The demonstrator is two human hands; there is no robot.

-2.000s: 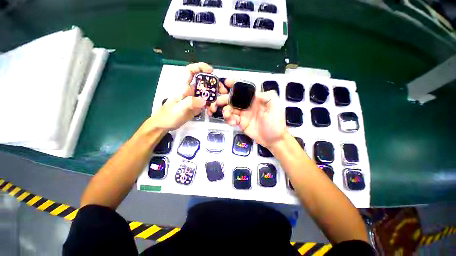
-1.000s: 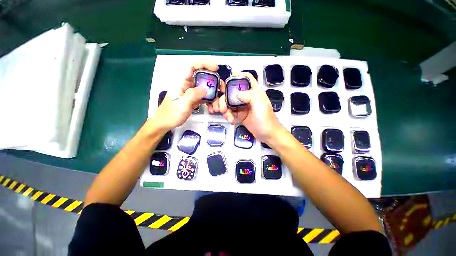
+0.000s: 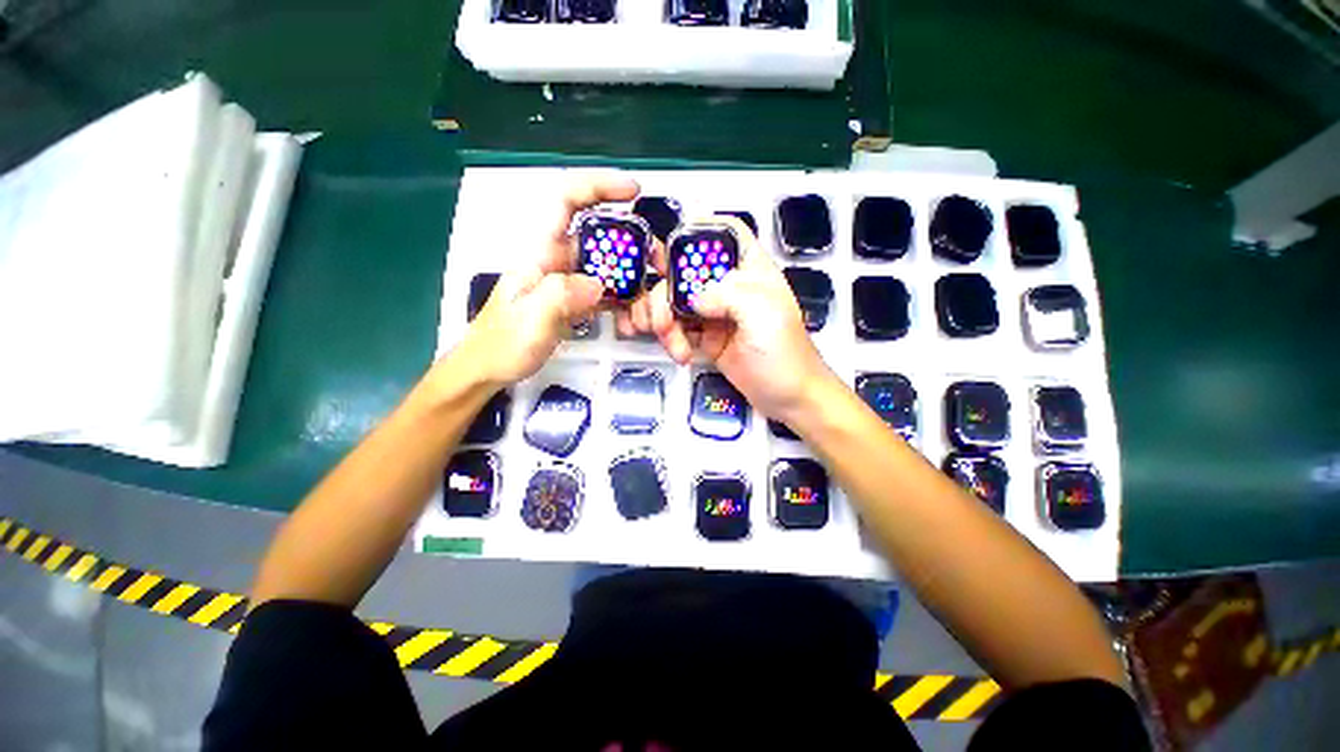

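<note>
My left hand point(image 3: 526, 320) holds a smartwatch point(image 3: 611, 253) upright above the foam tray, thumb at its lower edge. My right hand point(image 3: 757, 326) holds a second smartwatch point(image 3: 703, 266) close beside it, thumb low on its face. Both displays are lit with a cluster of small round coloured icons on black. The white foam tray point(image 3: 441, 526) lies below with rows of watches. Some watches are dark; several in the near row show coloured script, such as this watch point(image 3: 800, 494). My hands and forearms hide some pockets.
A second, thicker foam tray point(image 3: 654, 62) with watches stands at the far side of the green bench point(image 3: 353, 323). Stacked white foam sheets point(image 3: 110, 279) lie at the left. A white bar point(image 3: 1293, 206) is at the right edge. Yellow-black tape point(image 3: 191, 598) marks the floor.
Both held displays changed from purplish screens to coloured icon clusters. Earlier the left one showed a patterned face and the right one was black. The right watch has turned more upright.
</note>
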